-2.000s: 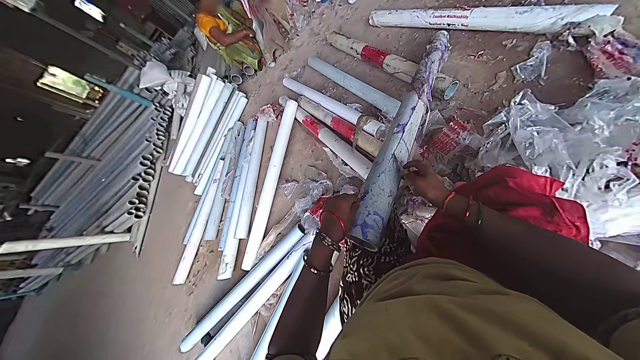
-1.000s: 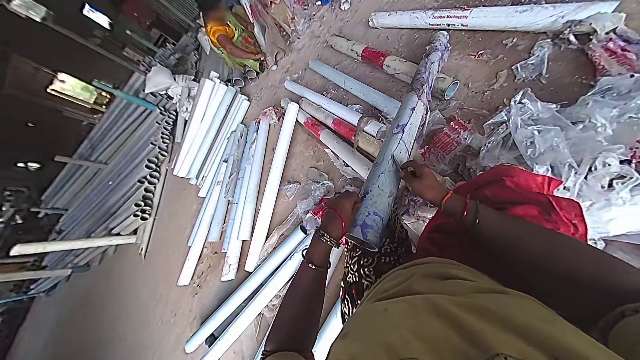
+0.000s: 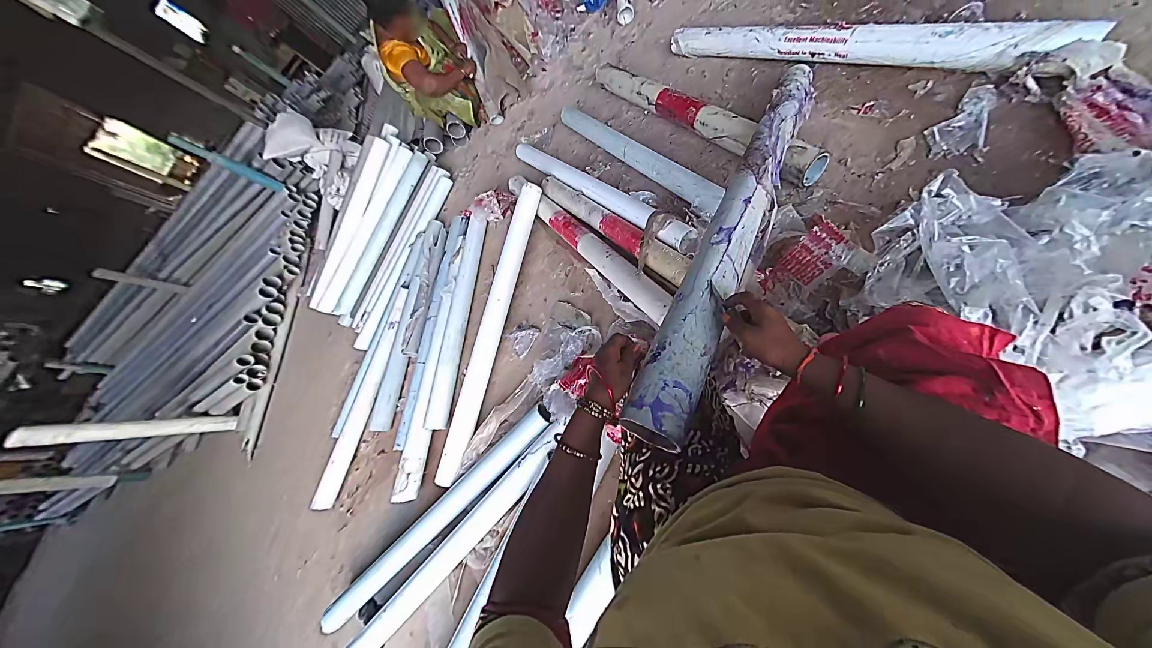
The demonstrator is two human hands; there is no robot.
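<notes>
A grey-blue plastic pipe (image 3: 697, 324) with purple smears lies tilted across my lap, its open end towards me. Torn printed plastic wrapping (image 3: 785, 126) still covers its far part. My left hand (image 3: 619, 362) is at the pipe's left side near the open end; its fingers are partly hidden, and whether they grip the pipe cannot be told. My right hand (image 3: 763, 331) is at the pipe's right side, fingers bent and pinching at the edge of the wrapping. A red cloth (image 3: 909, 369) lies beside my right forearm.
White pipes (image 3: 490, 333) lie on the ground to the left, with a stack of grey pipes (image 3: 189, 306) beyond. Crumpled clear plastic (image 3: 981, 261) is heaped at right. Red-banded pipes (image 3: 621, 234) and a long wrapped pipe (image 3: 891, 45) lie ahead. Another person (image 3: 427, 67) sits at the top.
</notes>
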